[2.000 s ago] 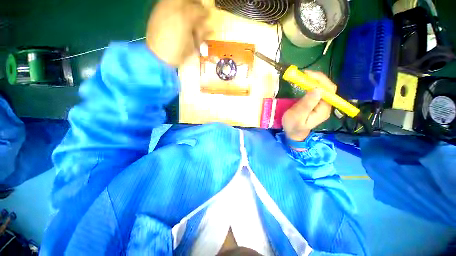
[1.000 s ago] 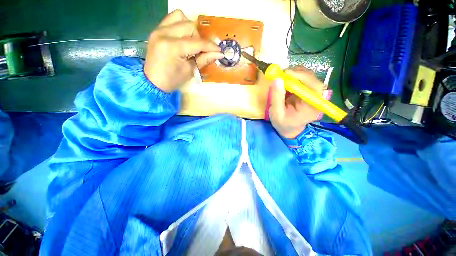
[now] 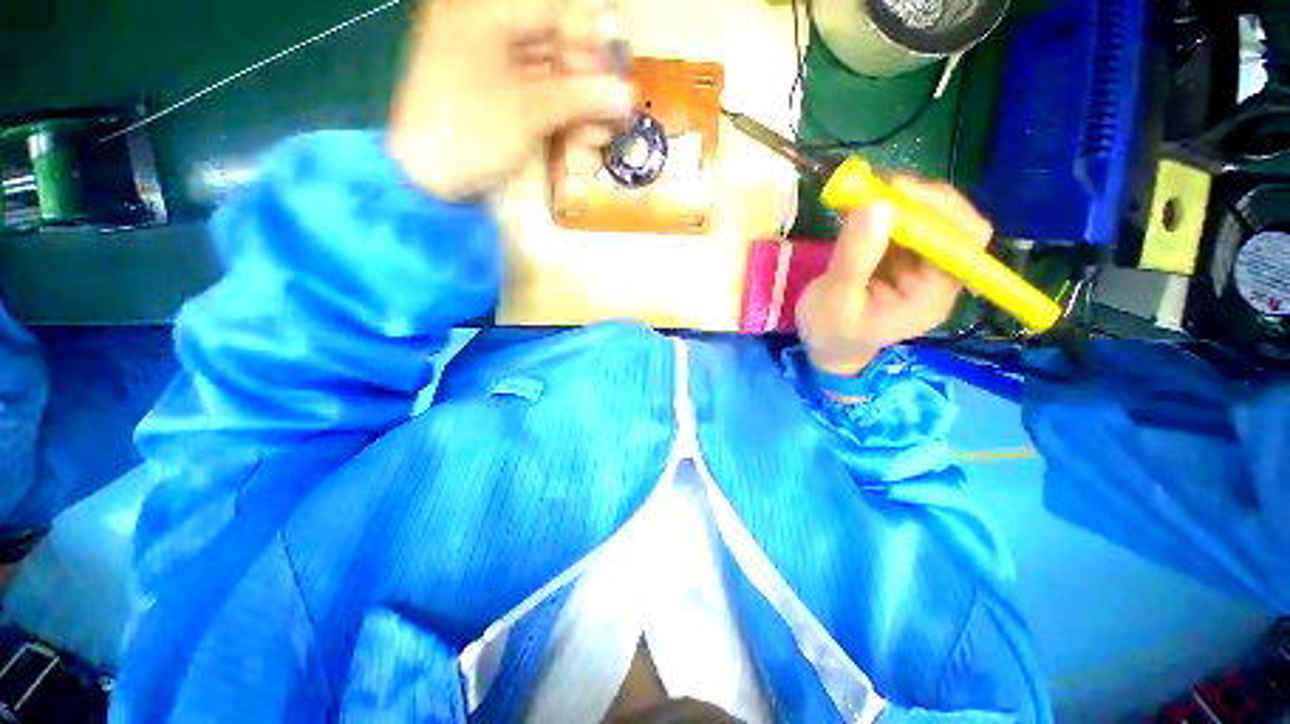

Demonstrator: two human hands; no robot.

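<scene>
My left hand [image 3: 495,99], blurred, is over the left side of the orange-brown jig plate [image 3: 676,198]. The thin solder wire [image 3: 255,71] runs taut from the spool [image 3: 64,173] up to this hand. A small dark spot shows at its fingertips, too blurred to name. The round circuit board [image 3: 637,150] lies on the jig, its pale centre uncovered. My right hand [image 3: 884,283] holds the soldering iron [image 3: 948,243] by its yellow handle. The iron's tip points up-left and is right of the board, near the jig's upper right corner, apart from the board.
The jig sits on a cream work board [image 3: 623,283]. A pink block [image 3: 771,286] is beside my right hand. Behind stands a round tub of wire wool [image 3: 877,40]. At the right are a blue box [image 3: 1054,135], a yellow square piece [image 3: 1171,212] and a black fan [image 3: 1259,276].
Since one second ago, my left hand has moved up and left off the round board. The iron has drawn back to the right, its tip away from the board. The pink block shows more.
</scene>
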